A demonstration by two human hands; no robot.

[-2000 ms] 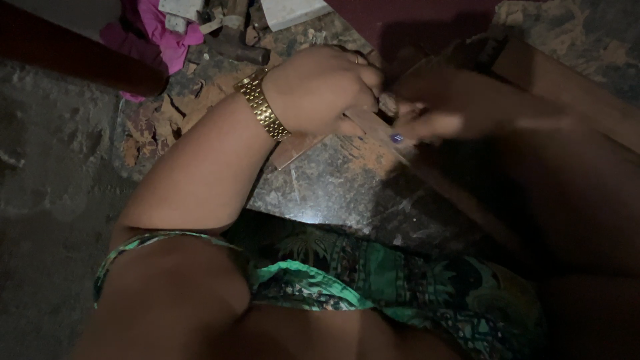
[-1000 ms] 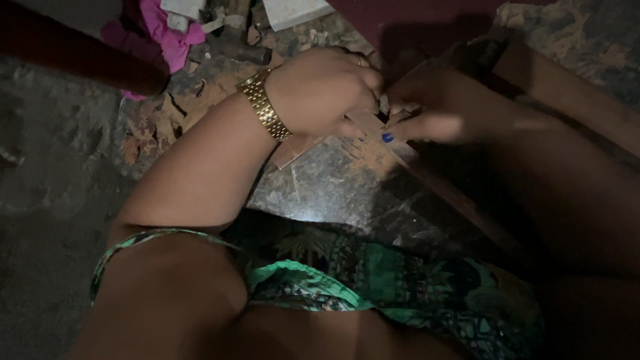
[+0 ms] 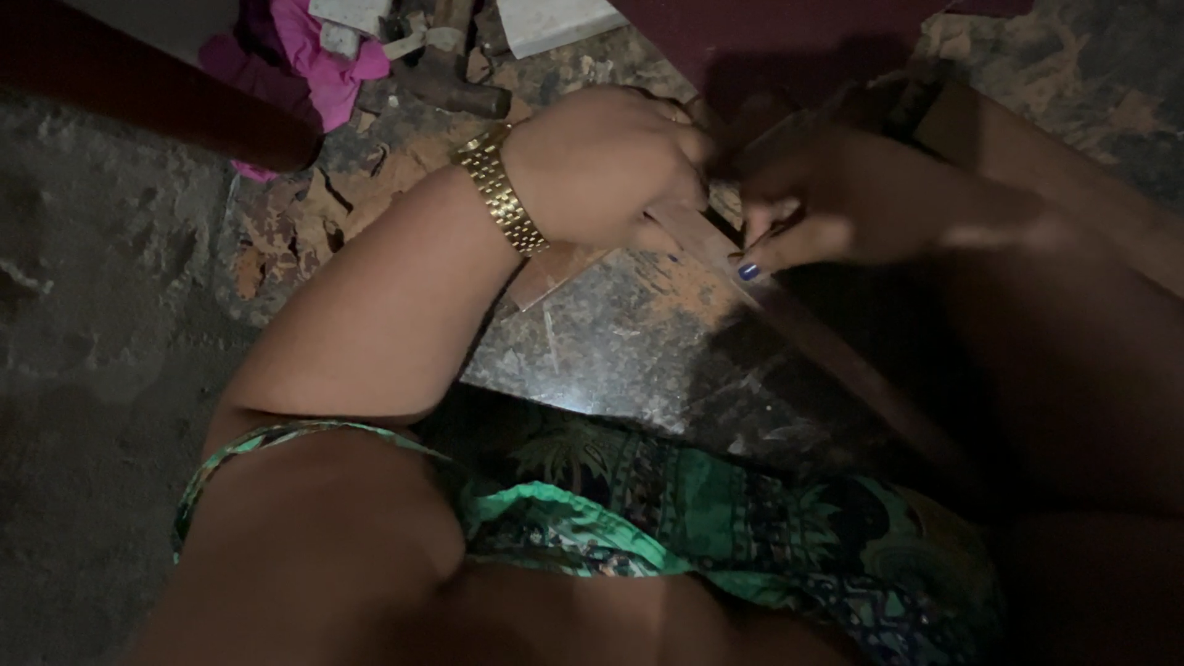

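My left hand (image 3: 606,166), with a gold metal watch (image 3: 499,190) at its wrist, is closed around the upper end of a long flat strip (image 3: 832,351) of brownish material. The strip slants down to the right into shadow. My right hand (image 3: 805,217) pinches near the strip's edge with thumb and fingers, one nail painted blue; what lies between its fingertips is too dark to tell. A flat brown piece (image 3: 555,273) lies under my left wrist. Reddish-brown powder (image 3: 684,287) is spread on the stone surface below my hands.
A hammer (image 3: 458,88) lies beyond my left hand, beside pink cloth (image 3: 333,74) and white blocks (image 3: 351,14). A white slab (image 3: 555,18) and a dark red panel (image 3: 777,28) are at the top. Brown scraps (image 3: 324,213) litter the stone slab's left part. A long board (image 3: 1064,157) slants at right.
My right hand's fingers have shifted slightly along the strip, and its thumb now points differently. My left hand keeps its place and its hold.
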